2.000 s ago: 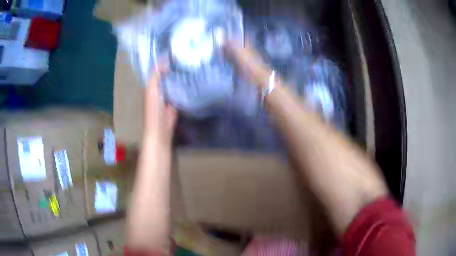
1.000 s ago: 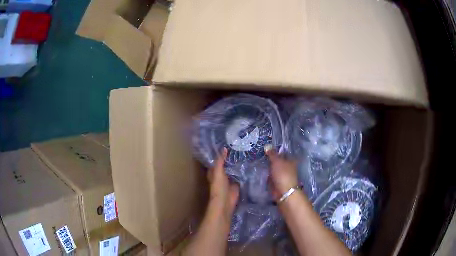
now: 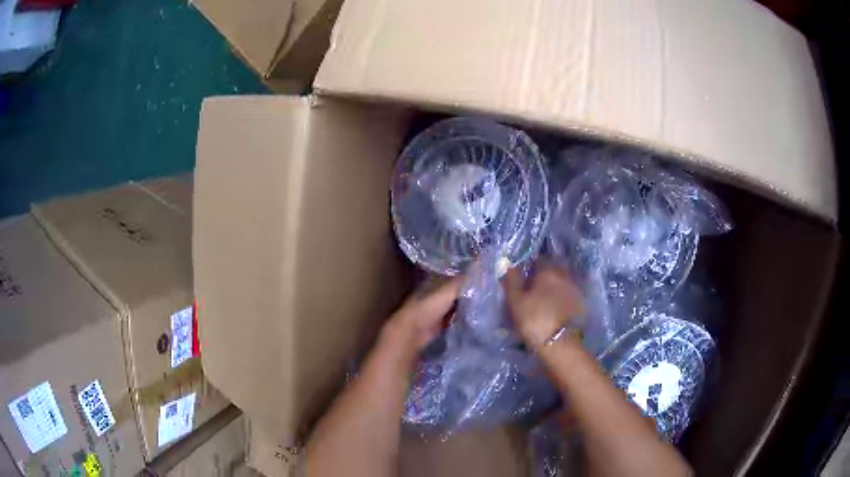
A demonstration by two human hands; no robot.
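A round finned unit [image 3: 466, 194] in a clear bag lies at the upper left inside the large open carton [image 3: 252, 270]. My left hand [image 3: 436, 307] and my right hand [image 3: 545, 303] are at its near edge. The gathered clear film [image 3: 480, 298] lies between them, and my fingers appear closed on it. Fingertips are partly hidden and slightly blurred. Another bagged unit [image 3: 629, 228] lies to the right, and a third [image 3: 657, 377] is at the lower right. More crinkled film lies below my hands.
A carton flap [image 3: 578, 65] stands up along the far side. Closed cartons [image 3: 84, 279] with white labels are at the lower left. Another carton's flap [image 3: 270, 33] shows at the top left, over green floor [image 3: 102, 112]. A dark edge runs along the right.
The unit was held up in blur, then lowered into the carton's upper left. Since the last frame, my hands have moved from its face to the film at its near edge.
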